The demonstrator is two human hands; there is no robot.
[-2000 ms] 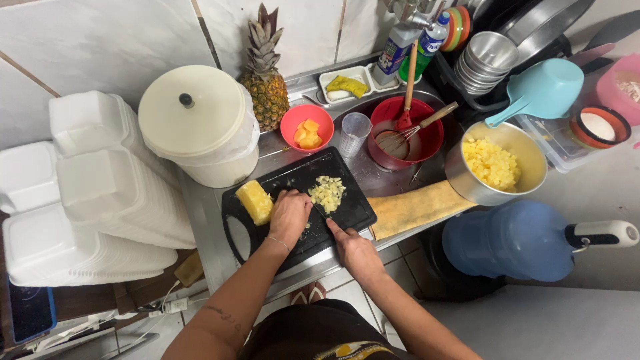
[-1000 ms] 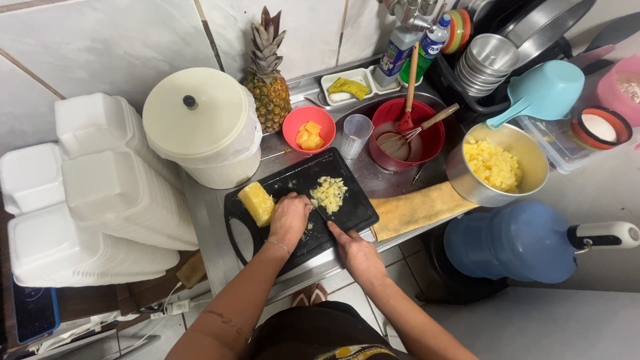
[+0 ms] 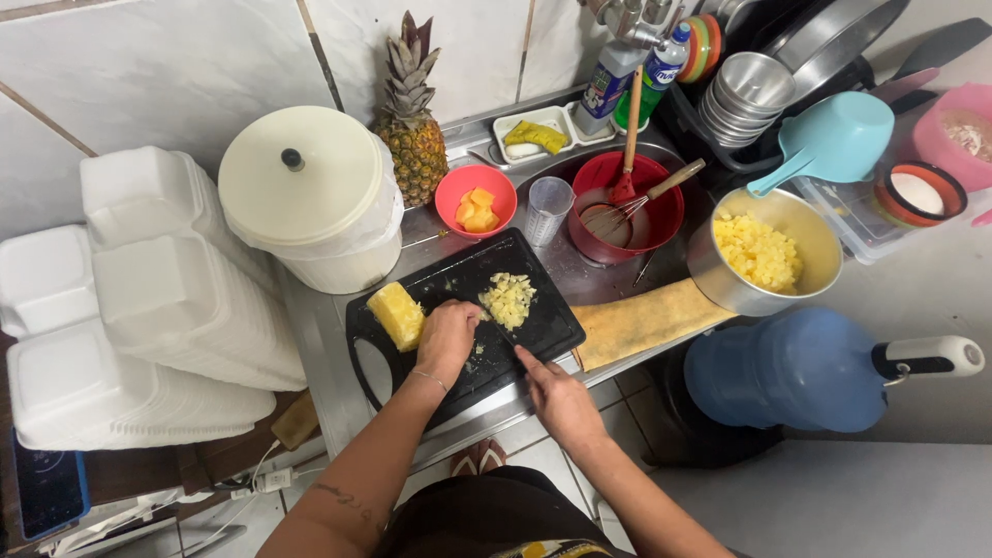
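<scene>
A black cutting board (image 3: 465, 380) lies at the sink's edge. On its left part rests a peeled yellow pineapple piece (image 3: 397, 316), and on its right part a small heap of chopped pineapple (image 3: 509, 299). My left hand (image 3: 448, 337) is between them, fingers bent down on a small pale piece at the heap's edge. My right hand (image 3: 562, 403) grips a knife (image 3: 504, 335), index finger stretched along it; the blade points toward my left fingertips. The handle is mostly hidden in my palm.
Behind the board stand a white lidded bucket (image 3: 302, 178), a whole pineapple (image 3: 415, 151), a pink bowl (image 3: 475, 177) and a measuring cup (image 3: 549, 209). A red pot (image 3: 674, 221) with a whisk sits in the sink. An aluminium pot (image 3: 705, 256) of chopped pineapple is right. Foam containers (image 3: 147, 310) fill the left.
</scene>
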